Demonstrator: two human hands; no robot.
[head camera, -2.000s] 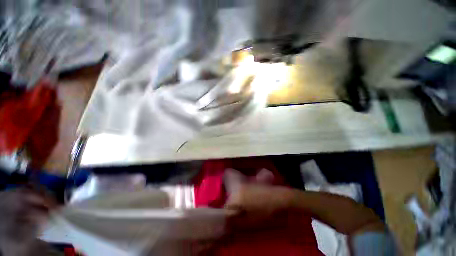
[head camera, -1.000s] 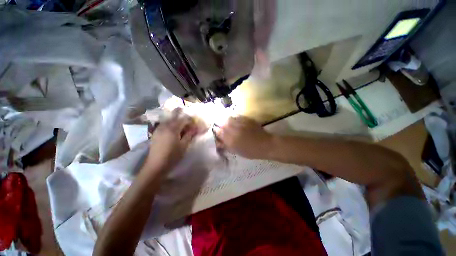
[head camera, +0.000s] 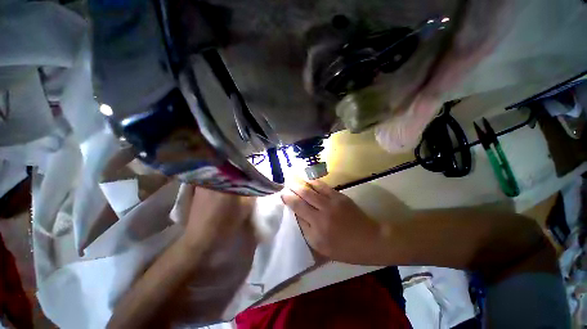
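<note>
White fabric (head camera: 278, 241) lies on the pale tabletop under the needle area, its lower part reaching the front edge. The sewing machine head (head camera: 257, 71) fills the top of the view, with its lit presser foot and needle area (head camera: 286, 160) close above my fingers. My right hand (head camera: 335, 222) lies on the fabric just right of the needle area, fingertips pressed on the cloth. My left hand (head camera: 215, 215) is on the fabric at the left; its fingers are hidden behind the machine head's edge.
Black scissors (head camera: 445, 144) and green snips (head camera: 499, 164) lie right of the needle. Pink cloth (head camera: 412, 125) hangs by the machine head. More white cloth (head camera: 80, 289) is heaped at left. A red apron (head camera: 328, 305) is below. The control panel's edge shows at upper right.
The view has moved closer to the machine head, which now covers my left fingers. Since the oldest frame, my hands have come from below the table edge to the needle area.
</note>
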